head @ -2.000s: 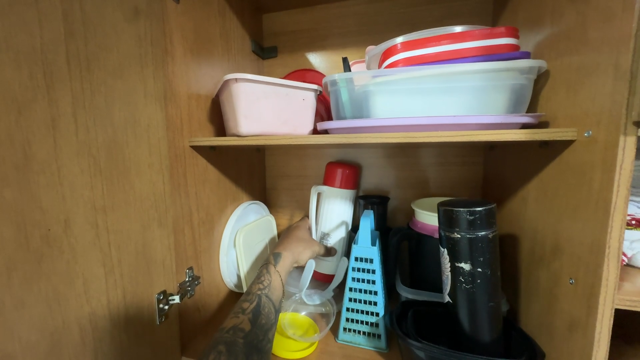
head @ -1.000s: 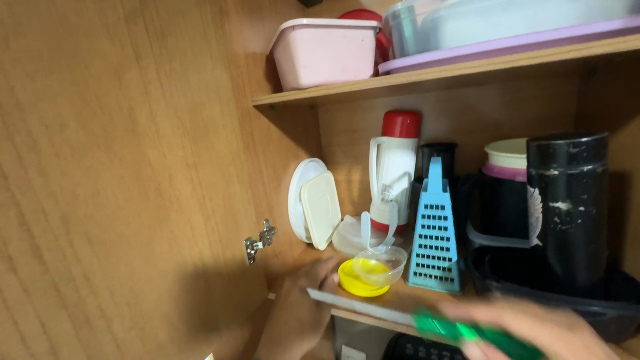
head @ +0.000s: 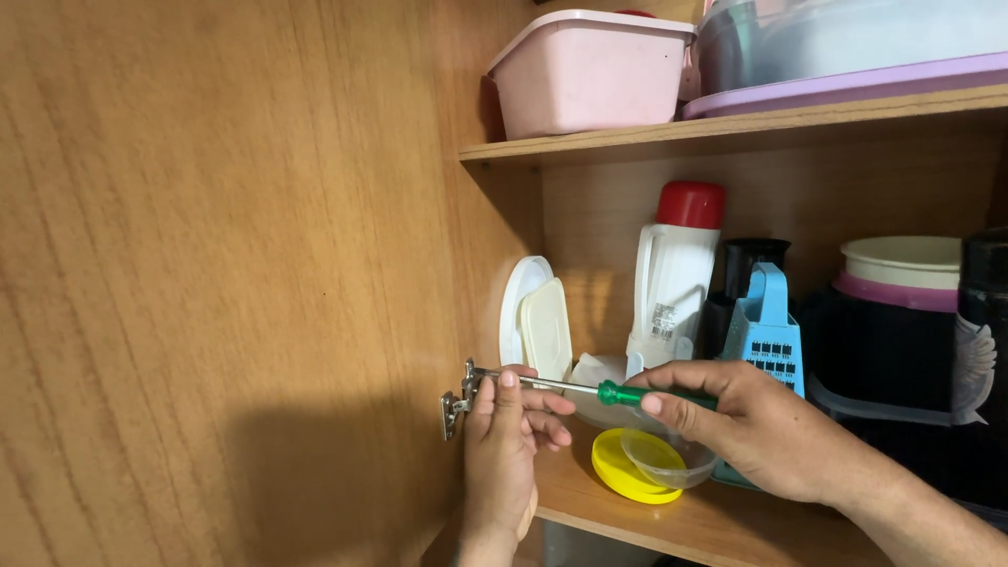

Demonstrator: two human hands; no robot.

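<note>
My right hand (head: 732,425) is closed around the green handle of a screwdriver (head: 571,386), which lies nearly level and points left. Its metal tip is at the metal cabinet hinge (head: 461,399), on the part fixed to the cabinet's side wall. My left hand (head: 508,441) is upright just right of the hinge, with its thumb and fingertips at the front of the shaft, steadying it. The other fingers of that hand are loosely bent. Whether the tip sits in a screw cannot be made out. The wooden cabinet door (head: 236,236) fills the left side.
Close to my hands are a yellow lid (head: 610,465), a clear plastic cup (head: 669,461), cream and white lids (head: 547,331), a white thermos with a red cap (head: 677,283) and a blue grater (head: 760,339). A shelf edge (head: 709,130) above holds a pink tub (head: 594,75).
My left hand has gone from beside the thermos to the hinge. The screwdriver, blurred in my right hand a second ago, now has its tip at the hinge. The view has shifted closer to the door.
</note>
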